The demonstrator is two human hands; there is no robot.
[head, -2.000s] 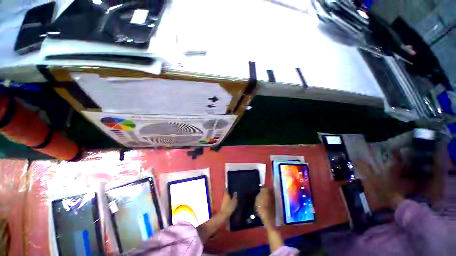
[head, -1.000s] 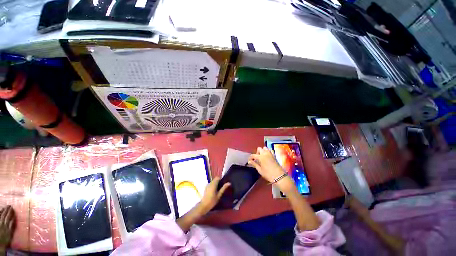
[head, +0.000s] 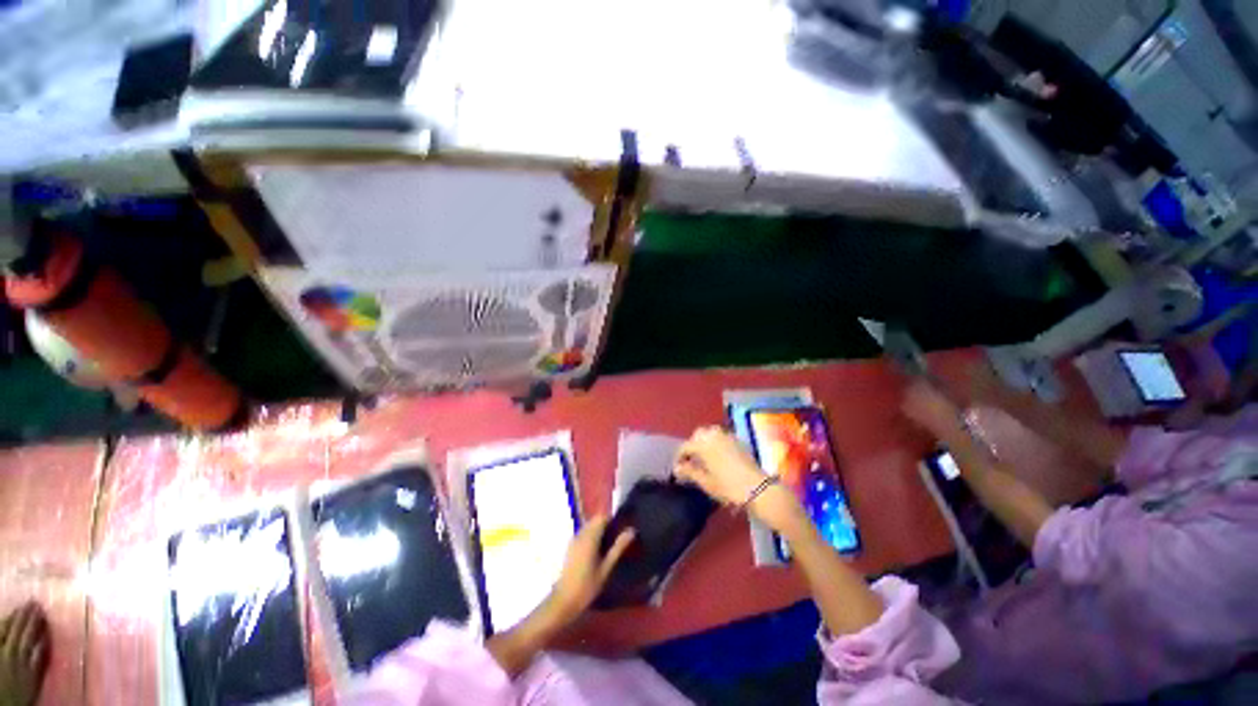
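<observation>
A dark-screened tablet (head: 654, 538) is tilted at an angle over a white foam sheet (head: 649, 452) in the middle of the red-orange bench. My left hand (head: 593, 563) grips its lower left edge, thumb on the front. My right hand (head: 717, 466) has its fingers pinched at the tablet's top right corner; whether it holds a small part there is too blurred to tell. A tablet with a lit white screen (head: 523, 531) lies to the left, and one with an orange and blue wallpaper (head: 804, 476) lies to the right.
Two dark tablets (head: 237, 607) (head: 391, 559) lie at left. A test chart (head: 476, 324) stands behind the bench under a white shelf (head: 552, 83), beside an orange cylinder (head: 124, 338). Another person's hands (head: 966, 435) work at right; a hand (head: 20, 648) shows at far left.
The tablet has gone from lying flat to turned and tilted in my left hand. My right hand has moved up to its top corner. The neighbour's hands have shifted over the bench.
</observation>
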